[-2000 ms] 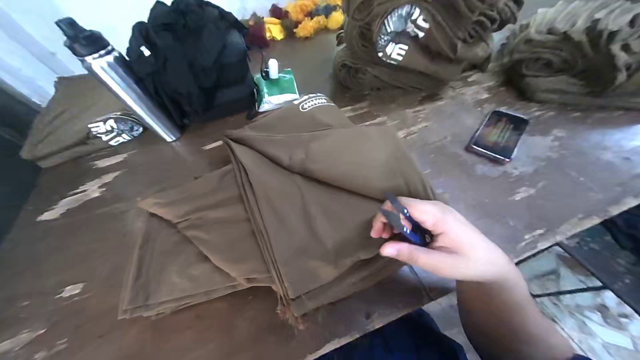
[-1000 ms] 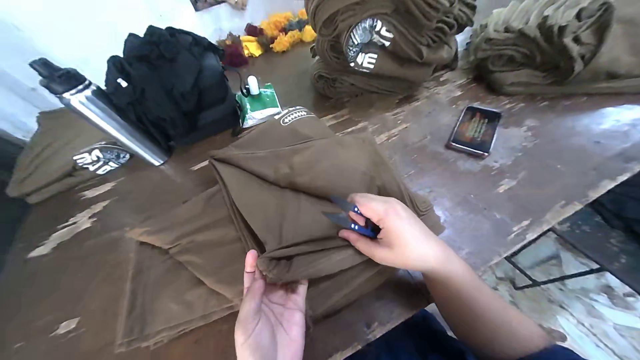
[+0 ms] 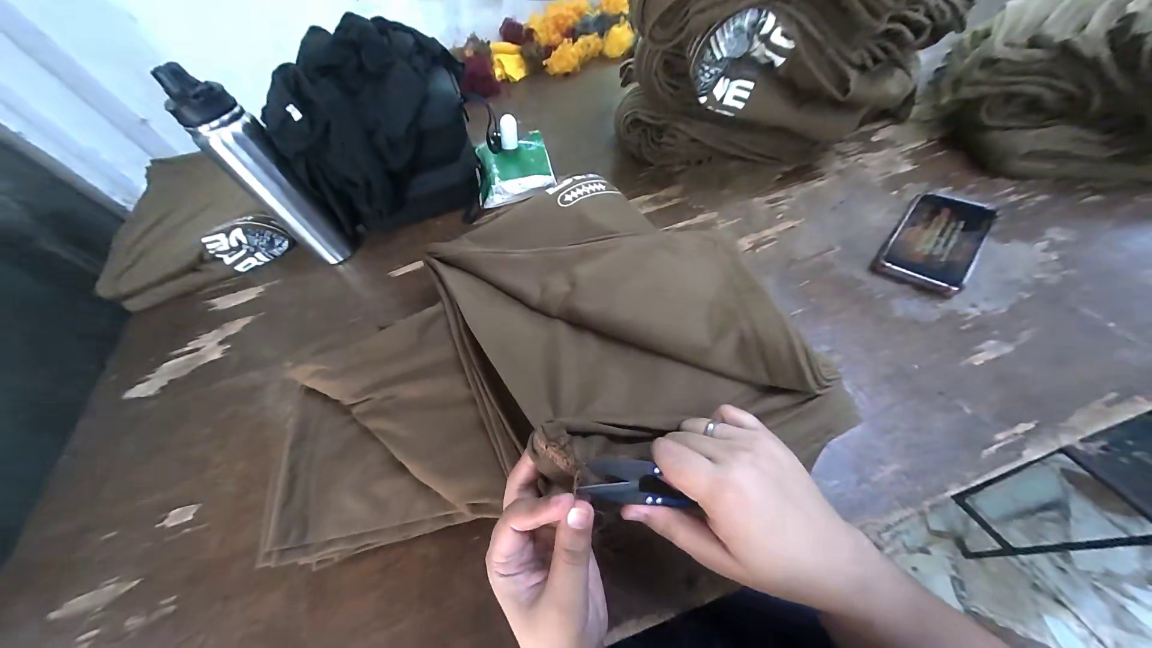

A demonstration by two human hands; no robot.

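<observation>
Brown folded fabric garments lie layered on the worn wooden table. At their near edge, my left hand pinches a thread and the seam edge between thumb and fingers. My right hand grips blue-handled thread snips, whose parted blades point left at the thread beside my left fingertips. A ring is on one right finger. The fabric bunches up behind both hands, and part of the left fingers is hidden by it.
A steel bottle leans near a black cloth heap and a green packet. Brown garment stacks stand at the back, with another at far left. A smartphone lies right. Marigold flowers are behind.
My left hand has come into view and taken hold of the fabric edge, now pinching a thread. My right hand has brought the snips leftward and down to that edge.
</observation>
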